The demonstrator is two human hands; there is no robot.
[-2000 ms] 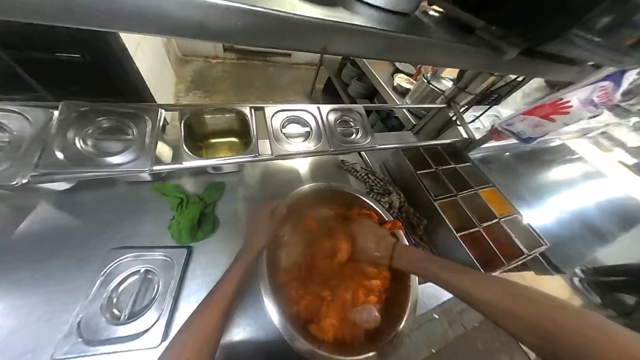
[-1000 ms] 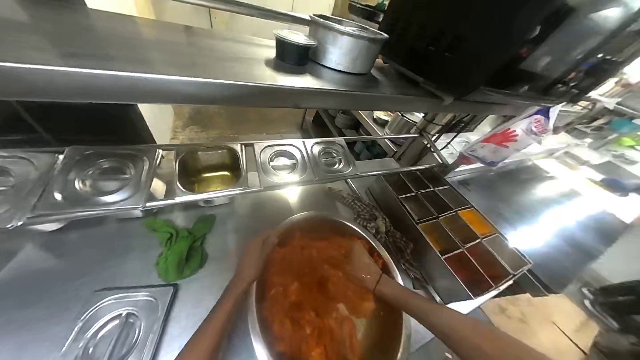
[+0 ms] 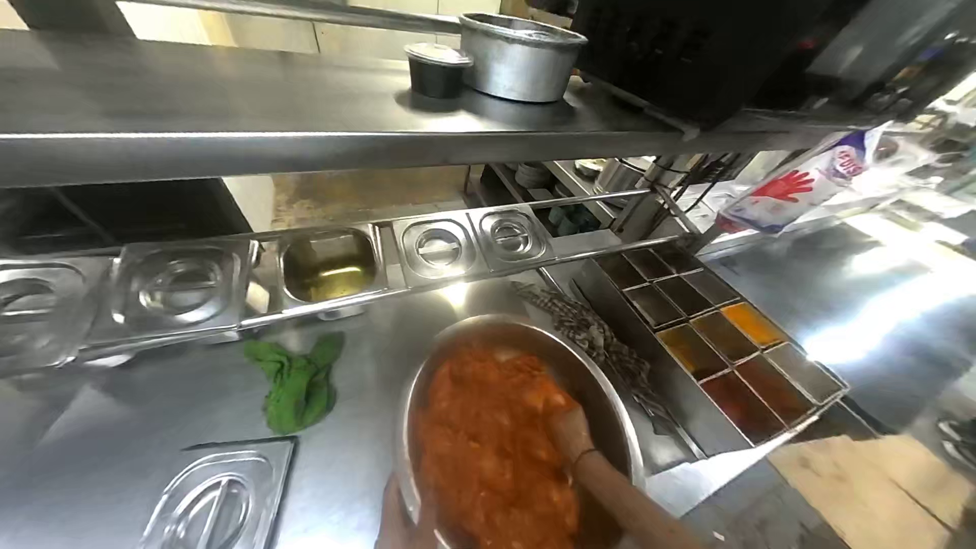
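A large round steel bowl stands on the steel counter, holding chunks in an orange-red sauce. My right hand is inside the bowl at its right, its fingers sunk in the coated chunks; what they close on is hidden. At the bowl's lower left edge, my left hand touches the rim, cut off by the bottom of the view. Left of the bowl lies a crumpled green cloth. A checkered cloth rests along the bowl's right side.
Behind is a row of steel containers with lids, one uncovered with yellowish liquid. A compartmented spice box sits at right. A loose steel lid lies front left. An overhead shelf carries a metal pot and a black tub.
My left hand has moved from inside the bowl to its lower left rim. My right hand stays in the food. The view has tilted upward, showing more of the shelf.
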